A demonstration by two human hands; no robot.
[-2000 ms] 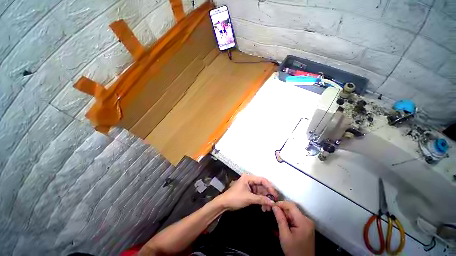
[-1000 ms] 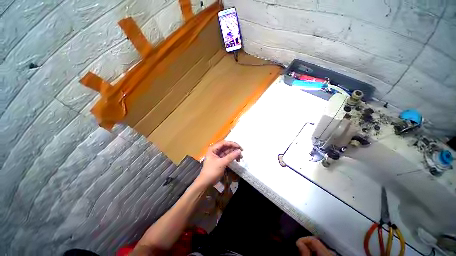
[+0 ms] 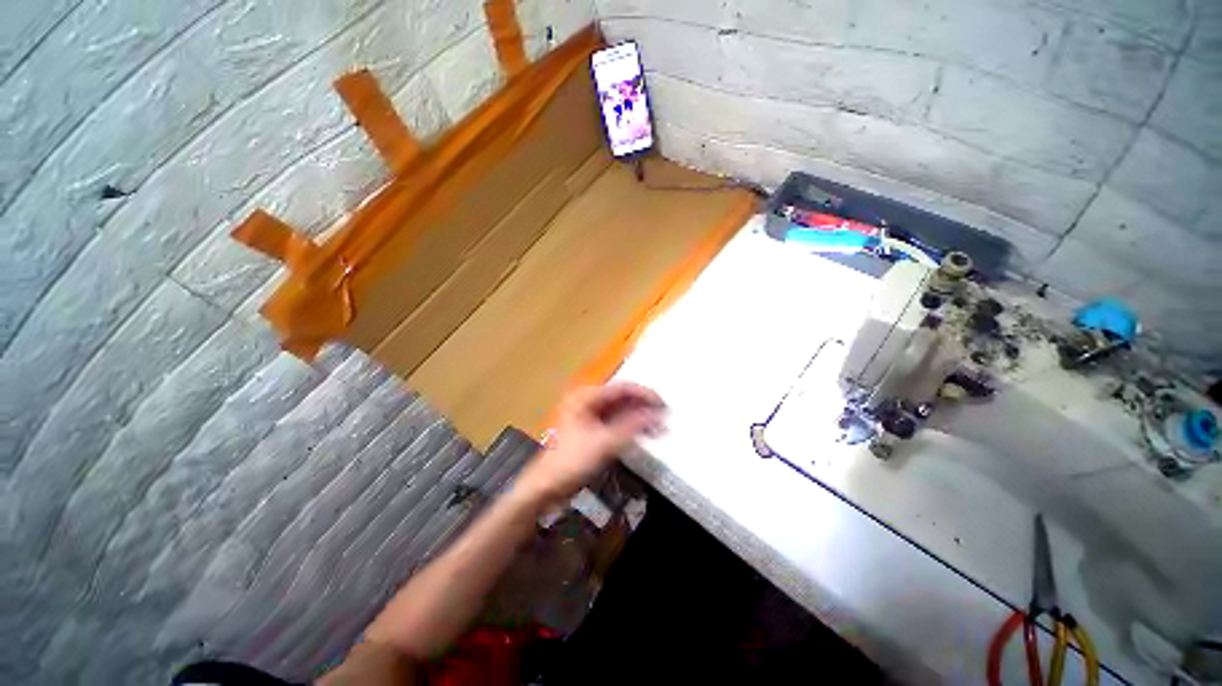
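My left hand (image 3: 596, 432) is over the left front corner of the white table (image 3: 710, 349), with its fingers curled and blurred. Whether it pinches anything small cannot be seen. My right hand is not in view. The sewing machine head (image 3: 895, 335) stands on the table to the right of my left hand, well apart from it. The presser foot area (image 3: 858, 422) under its nose is brightly lit.
Scissors (image 3: 1041, 590) with red and yellow handles lie at the lower right. A dark grey tray (image 3: 938, 241) with red and blue tools is behind the machine. A cardboard guard (image 3: 536, 295) with orange tape borders the left. A lit phone (image 3: 623, 101) stands upright.
Both hands were together at the table's front edge. My left hand moved up and left to the table corner. My right hand dropped down and left the picture.
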